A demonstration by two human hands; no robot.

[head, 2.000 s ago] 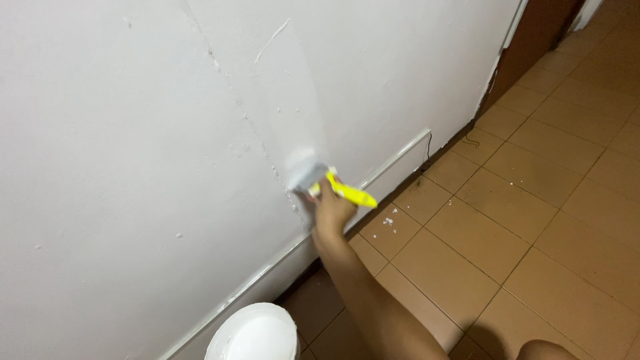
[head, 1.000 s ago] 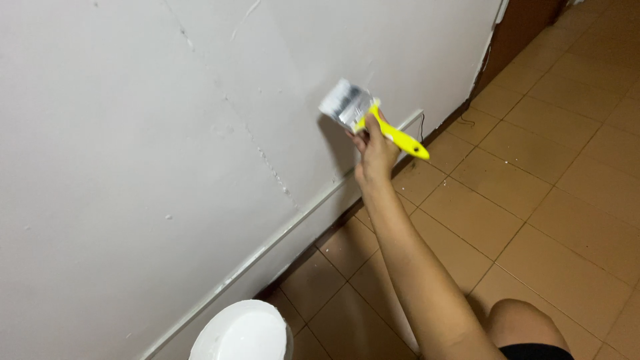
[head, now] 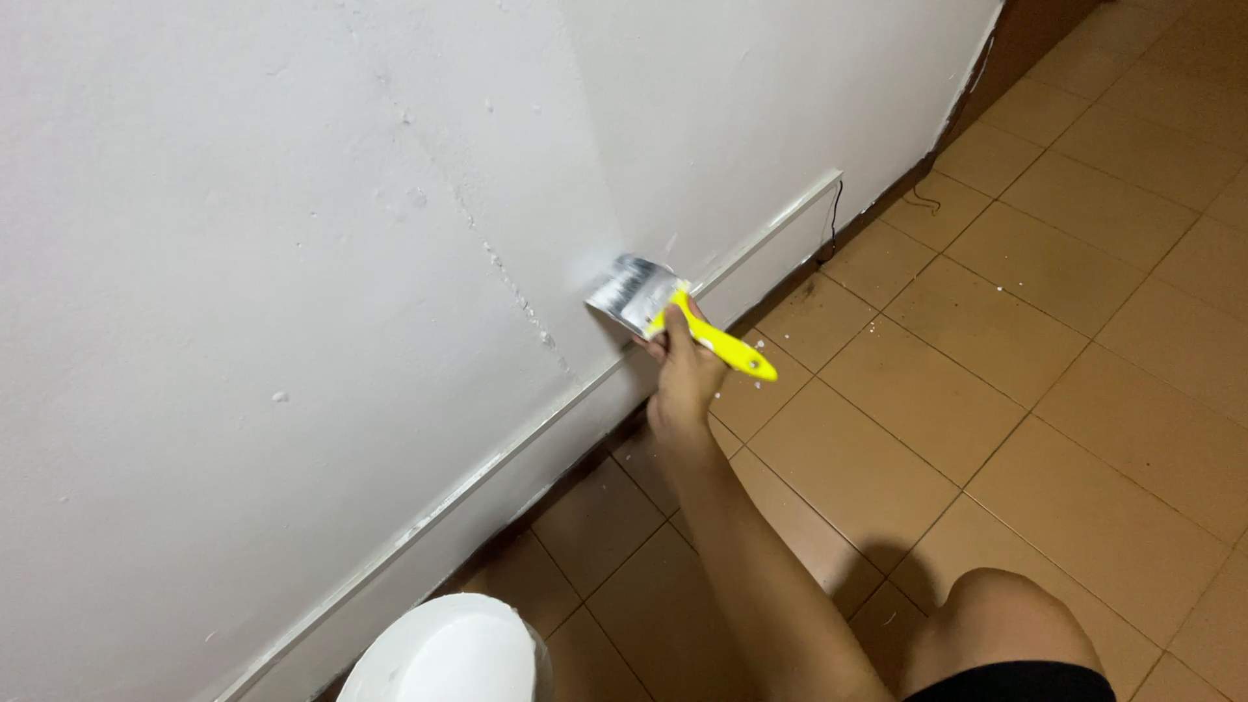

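My right hand grips a wide paintbrush by its bright yellow handle, near the ferrule. White paint coats the bristles, which meet the white wall just above a thin raised trunking strip. The handle points down and to the right, over the floor. At the bottom edge stands a white bucket, partly cut off, with white inside it. My left hand is out of the frame.
Brown floor tiles with white specks lie to the right. A thin dark wire hangs from the strip's far end. My bent knee shows at the lower right. A dark brown surface adjoins the wall's far end.
One second ago the brush was farther right and higher along the wall; it has come left and down towards the strip. My right hand has kept hold of it throughout.
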